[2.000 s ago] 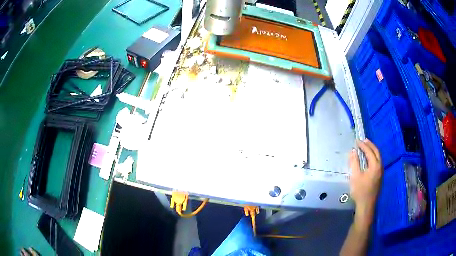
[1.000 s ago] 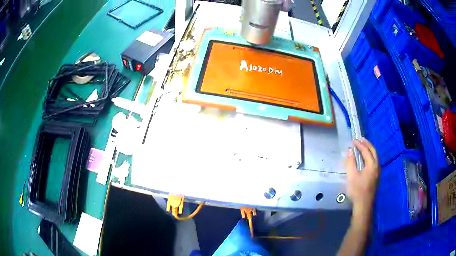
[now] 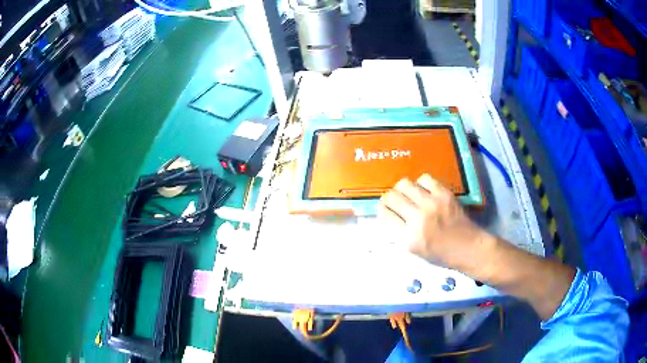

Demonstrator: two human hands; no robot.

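Observation:
The orange fixture (image 3: 355, 170) lies on the white machine bed. It has white handwriting, a black rectangular groove and a pale green frame (image 3: 302, 159) lying over it. My right hand (image 3: 426, 216) is at the fixture's near edge, right of its middle, with fingers bent. The fingertips overlap the near edge; whether they grip it is hidden. My left hand is not in view. The silver press head (image 3: 323, 42) stands behind the fixture.
Blue-handled pliers (image 3: 494, 162) lie right of the fixture. On the green bench at left are a stack of black frames (image 3: 170, 298), tangled frames (image 3: 135, 205), a black control box (image 3: 245, 150) and a single frame (image 3: 225, 101). Blue bins (image 3: 567, 117) stand at right.
My right hand has moved from the bed's right edge to the fixture's near edge. The fixture slid out from under the press head toward me. The view has tilted up.

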